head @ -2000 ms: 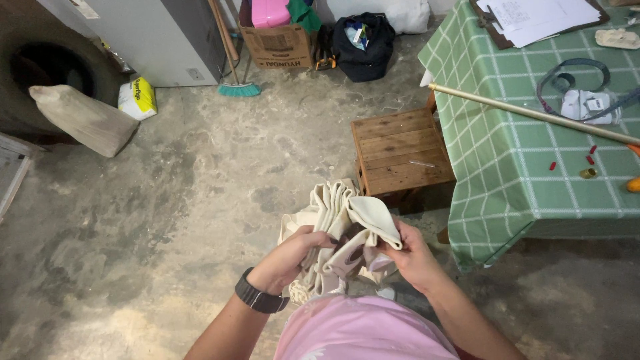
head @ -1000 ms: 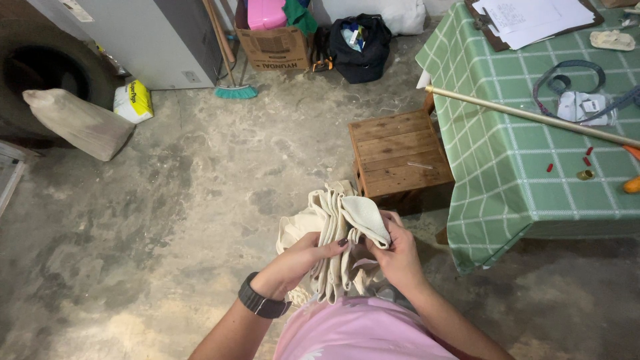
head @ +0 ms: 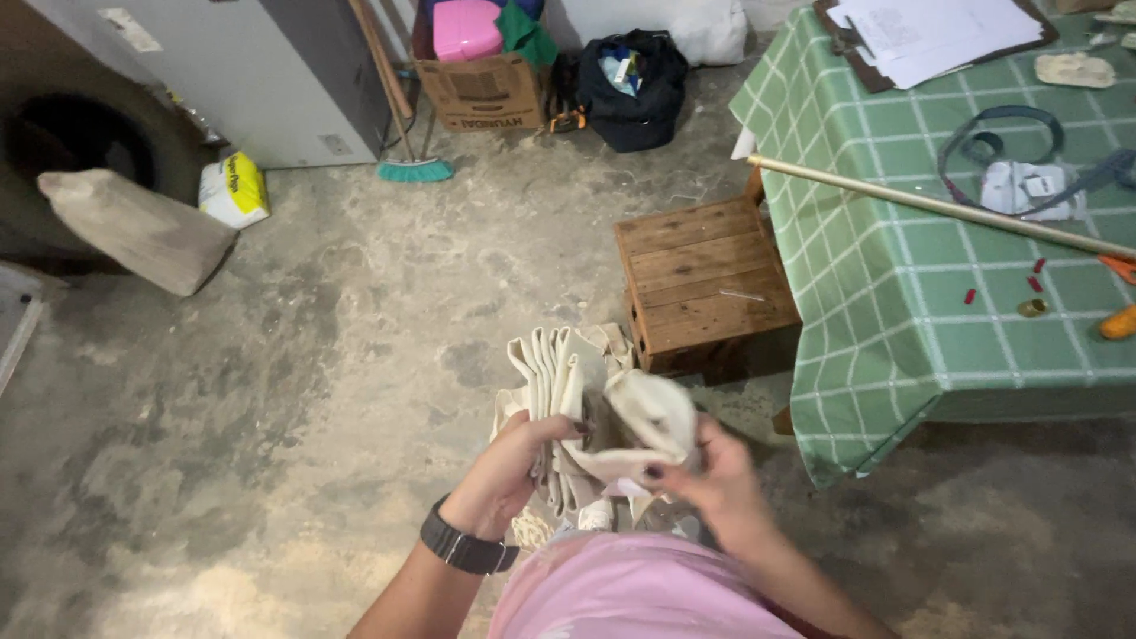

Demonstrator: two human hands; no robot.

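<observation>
A length of cream fabric (head: pixel 555 382), gathered into several stacked pleats, hangs in front of my body. My left hand (head: pixel 506 466), with a dark watch band on its wrist, grips the pleats, its thumb across them. At the right, my right hand (head: pixel 719 470) pinches a loose part of the same fabric between thumb and fingers; this part bulges into a blurred loop. Some fabric hangs lower behind the pleats, and a knotted cream fringe shows beneath my left hand. The fingers behind the cloth are partly hidden.
A wooden stool (head: pixel 710 266) stands ahead, beside a table with a green checked tablecloth (head: pixel 985 346). A metallic rod (head: pixel 932 206) lies across the table and juts past its edge. Farther off are a broom (head: pixel 415 169), a cardboard box (head: pixel 484 93), a black bag (head: pixel 632 115) and a sack (head: pixel 142 231).
My right hand has moved away from my left, drawing part of the fabric to the right. The gap between the pleats and the loose loop is wider. My left hand still grips the pleats.
</observation>
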